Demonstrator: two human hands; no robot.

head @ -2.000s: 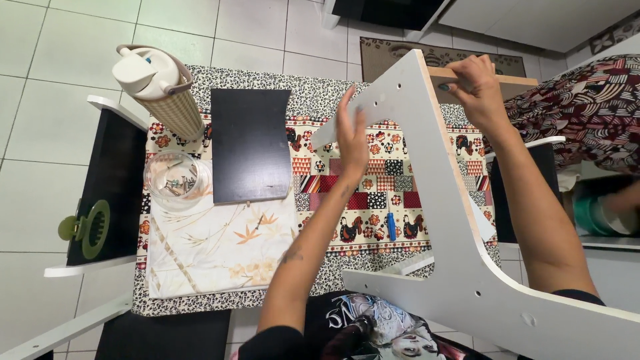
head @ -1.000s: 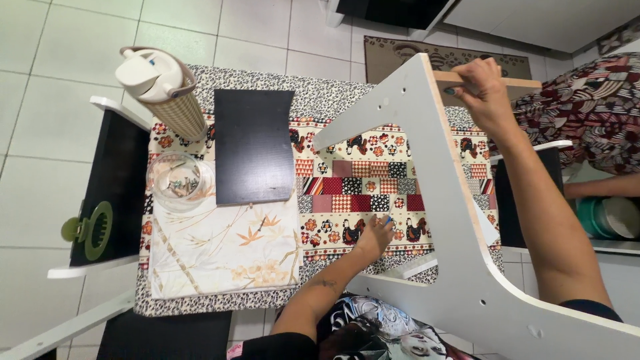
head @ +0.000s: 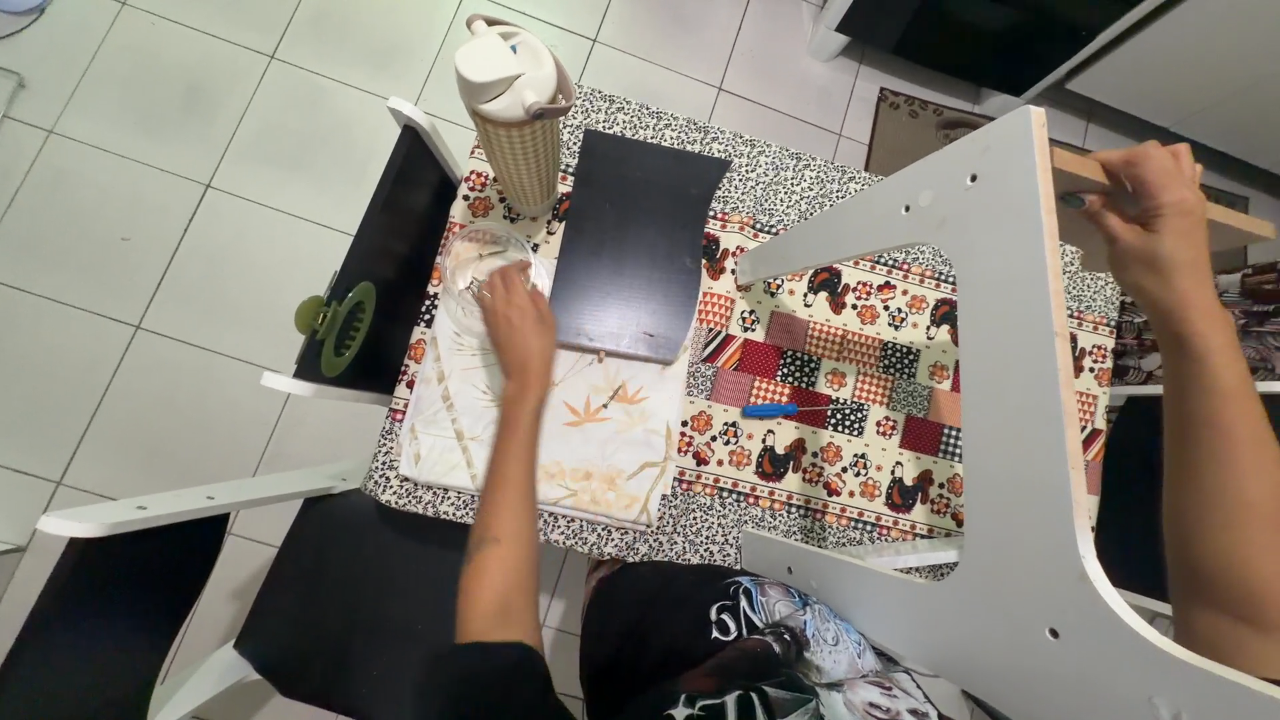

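Observation:
My left hand (head: pixel 515 320) reaches into a clear round bowl (head: pixel 468 245) at the left of the table; the bowl held small metal hardware in the earlier views, and my fingers' grip is hidden. At the upper right my right hand (head: pixel 1150 210) grips a wooden crosspiece (head: pixel 1235 225) beside a white-painted wooden furniture side frame (head: pixel 1010 300) with drilled holes. A blue-handled screwdriver (head: pixel 770 411) lies on the rooster-patterned tablecloth. Near the bowl, a black panel (head: pixel 640 250) rests partly over a folded white cloth (head: pixel 600 480), on which a small screw-like piece (head: pixel 612 397) lies.
A tall pump thermos (head: pixel 515 150) stands behind the bowl. Black-and-white chairs (head: pixel 360 300) stand left of the table, one with a green hair claw clip (head: pixel 348 328) on it. Another person's patterned clothing (head: pixel 1245 310) shows at the right edge.
My left hand has moved left from the tablecloth, where the screwdriver lies, to the bowl. Two seconds ago it was raised near the frame. My right hand remains at the crosspiece.

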